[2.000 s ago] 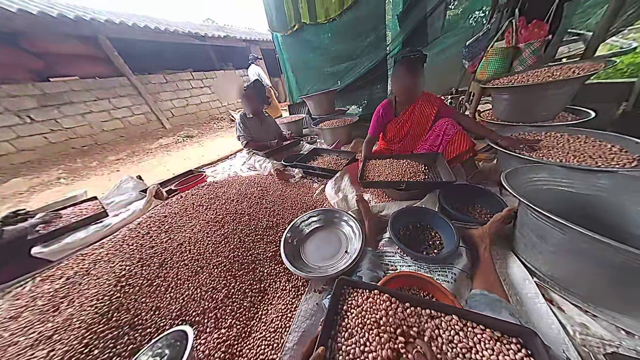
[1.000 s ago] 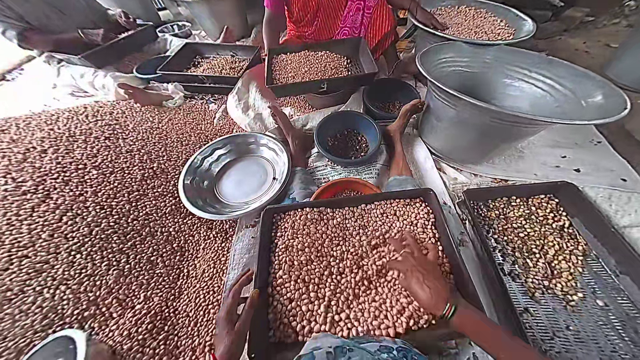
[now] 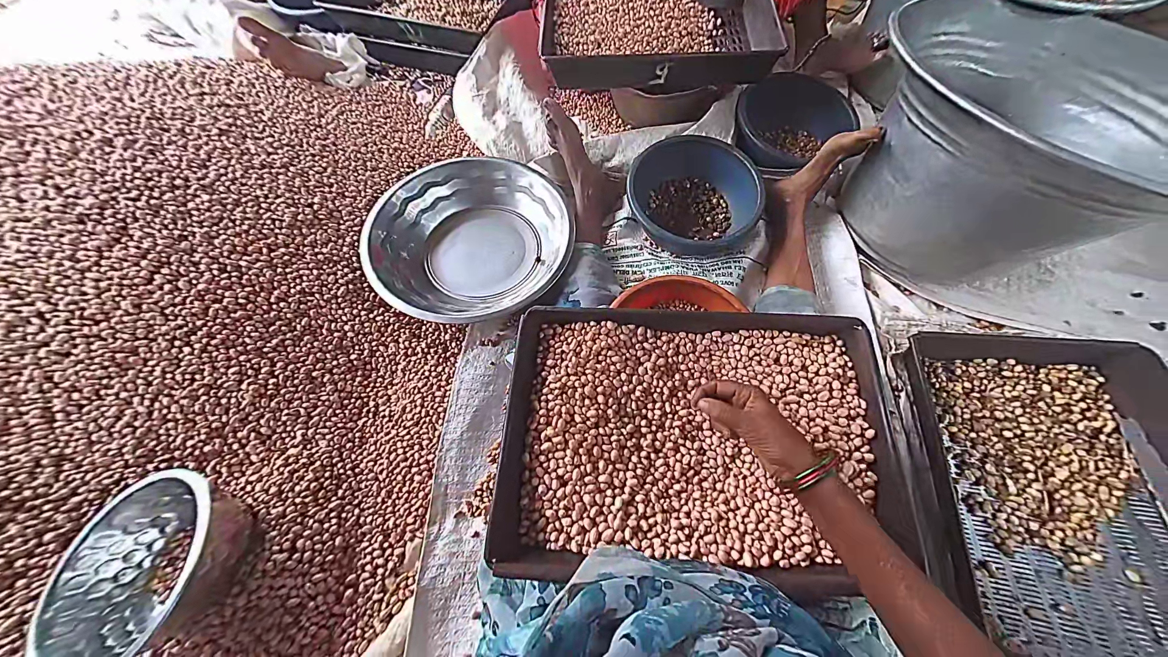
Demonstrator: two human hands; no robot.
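A dark rectangular tray (image 3: 871, 365) rests across my lap, spread with pinkish-brown nuts (image 3: 630, 438). Above its middle is my right hand (image 3: 744, 415), fingertips pinched together; whether something small is between them cannot be told. Red and green bangles (image 3: 811, 471) circle that wrist. My left hand is out of view. Just beyond the tray is an orange bowl (image 3: 680, 290), partly hidden by the tray's far edge. Behind it, a blue-grey bowl (image 3: 646, 173) holds small dark pieces. An empty shiny steel basin (image 3: 470, 239) stands beyond the tray's far left corner.
A large heap of nuts (image 3: 219, 274) covers the ground at left, with a tilted steel bowl (image 3: 196, 520) on it. A perforated tray (image 3: 1049, 593) of yellowish pieces lies at right. Behind it stands a large metal tub (image 3: 949, 182). Ahead are another dark bowl (image 3: 794, 96) and another nut tray (image 3: 657, 71).
My left hand, at the tray's left side a second ago, has gone out of view. My right hand has gone from spread fingers on the nuts to pinched fingertips. The view has tilted down since the first frame.
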